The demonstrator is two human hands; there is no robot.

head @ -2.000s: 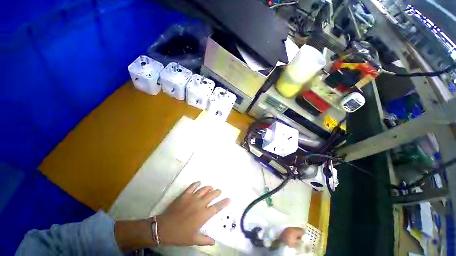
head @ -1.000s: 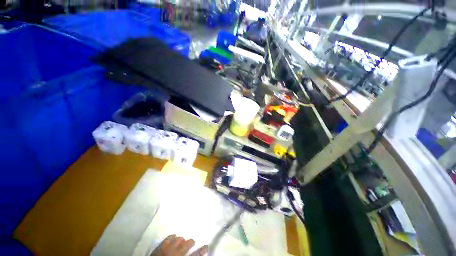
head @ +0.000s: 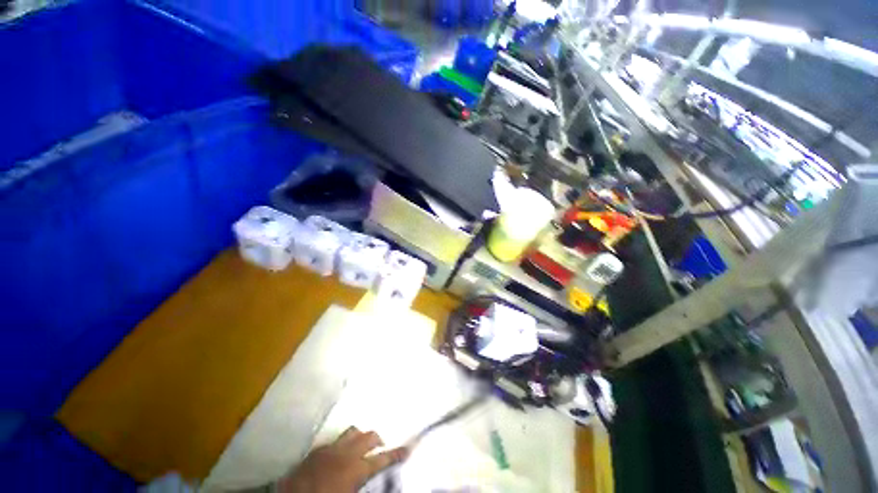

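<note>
My left hand (head: 337,466) is bare and cut off by the bottom edge, over the pale sheets (head: 279,414). Its fingertips lie near a blurred black cable (head: 448,416); whether it holds anything is hidden. My right hand is not in view. Four white cube sockets (head: 266,237) stand in a row at the mat's back edge. A white square block (head: 507,332) sits on a dark round fixture (head: 464,339) with wires around it. A thin green tool (head: 499,449) lies on the sheets.
Blue bins (head: 144,202) stand at the left. Beige-grey instruments (head: 501,289) stand behind the work, with a yellow container (head: 520,226) on them. A black board (head: 385,120) lies over boxes. A dark green belt (head: 664,424) and a metal frame (head: 693,308) are at the right.
The view has tilted up, so the work sits lower in the picture. My left hand is now partly cut off, and my gloved right hand has left the picture.
</note>
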